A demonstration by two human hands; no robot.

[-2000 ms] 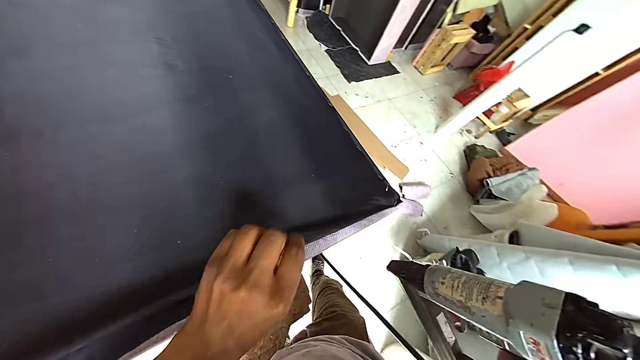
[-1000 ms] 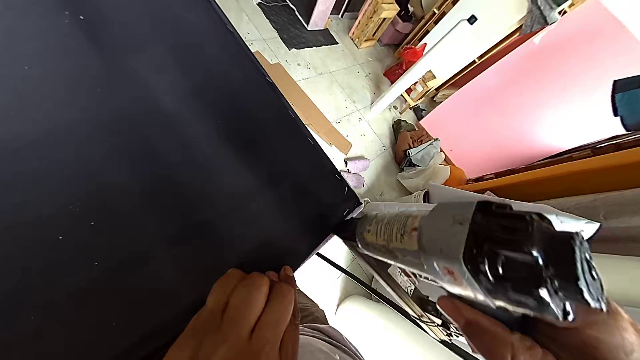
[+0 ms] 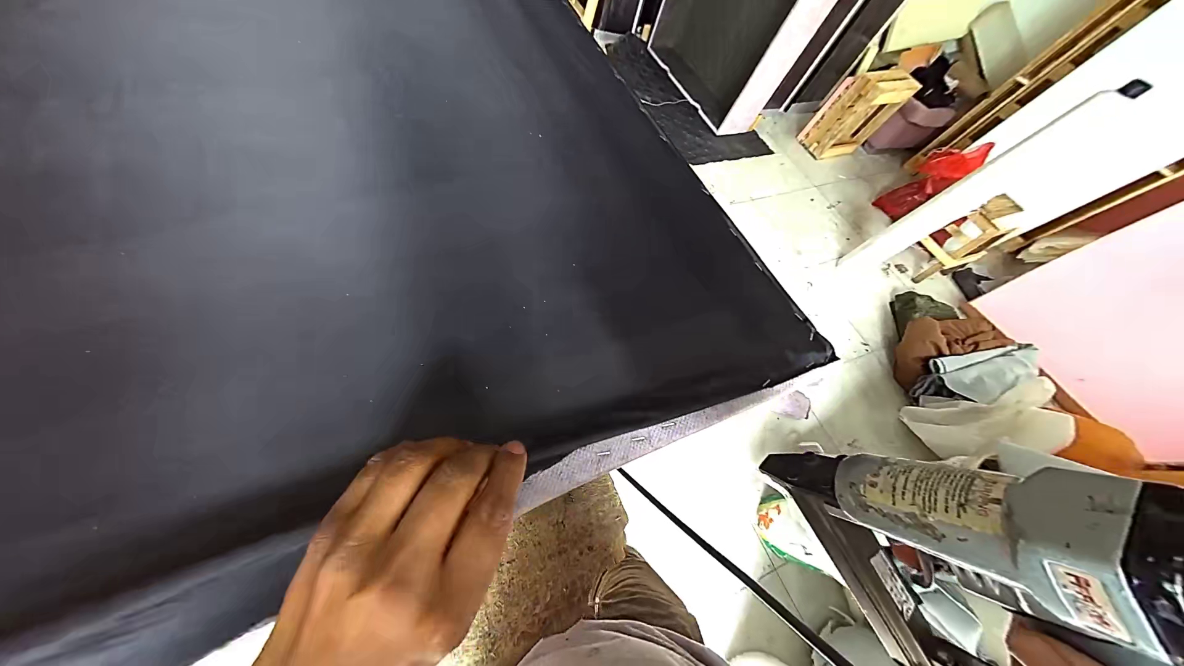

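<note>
Black sheet material [image 3: 518, 240] is spread over a large flat panel, its corner pointing right. Staples run along its right edge. My left hand [image 3: 407, 555] rests on the near edge with its fingers bent over the black material, pinching its border. Under that edge shows a pale woven strip [image 3: 638, 449] with several staples in it. At the lower right is a grey and black pneumatic staple gun [image 3: 980, 518], its nose short of the panel's corner and apart from it. Of my right hand [image 3: 1054, 643] only a small part shows beneath the gun; its fingers are mostly hidden.
A thin black hose or rod [image 3: 731, 564] slants below the panel. On the tiled floor lie folded cloths [image 3: 980, 365] and a red plastic bag [image 3: 934, 180]. A wooden crate [image 3: 856, 111] stands further back, and a pink panel [image 3: 1101, 324] is at the right.
The staple gun has drawn back from the panel's corner, where its nose was a second ago. My left hand still holds the near edge. The view has shifted.
</note>
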